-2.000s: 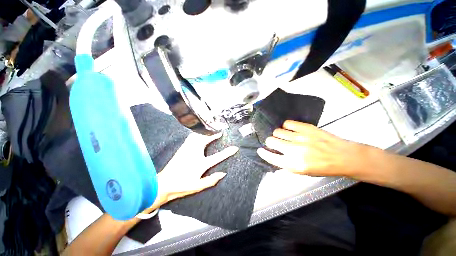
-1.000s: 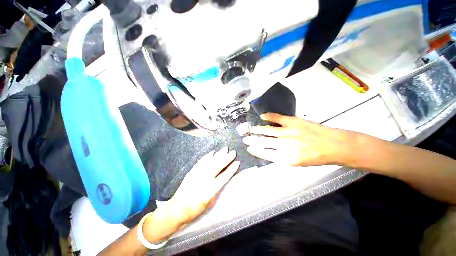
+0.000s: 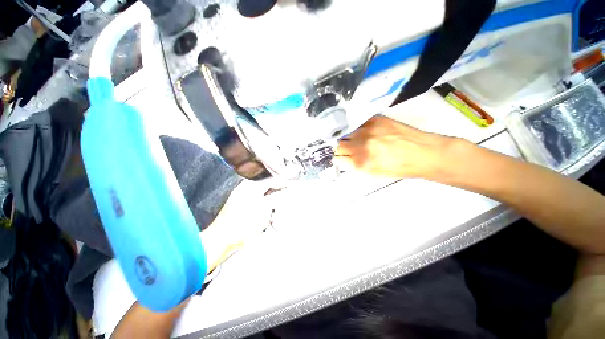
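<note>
The dark grey cloth (image 3: 199, 173) lies left of the needle area, partly behind the blue lamp and the curved metal guard. My left hand (image 3: 240, 210) is low over the table at the cloth's near edge, washed out by glare and partly behind the lamp; its grip is unclear. My right hand (image 3: 388, 151) is right beside the presser foot (image 3: 315, 157), its fingers bent and their tips partly hidden. I cannot tell whether it holds anything.
The blue lamp (image 3: 142, 205) stands over the left side. The white machine head (image 3: 265, 59) fills the top. Yellow and orange snips (image 3: 468, 109) and a clear box (image 3: 564, 126) lie right. Dark cloth pieces (image 3: 33, 152) are at far left. The table's scale edge (image 3: 398, 265) runs in front.
The cloth has gone from under my hands in front of the needle and now shows only at the left. My right hand has moved up beside the presser foot; my left hand has moved left.
</note>
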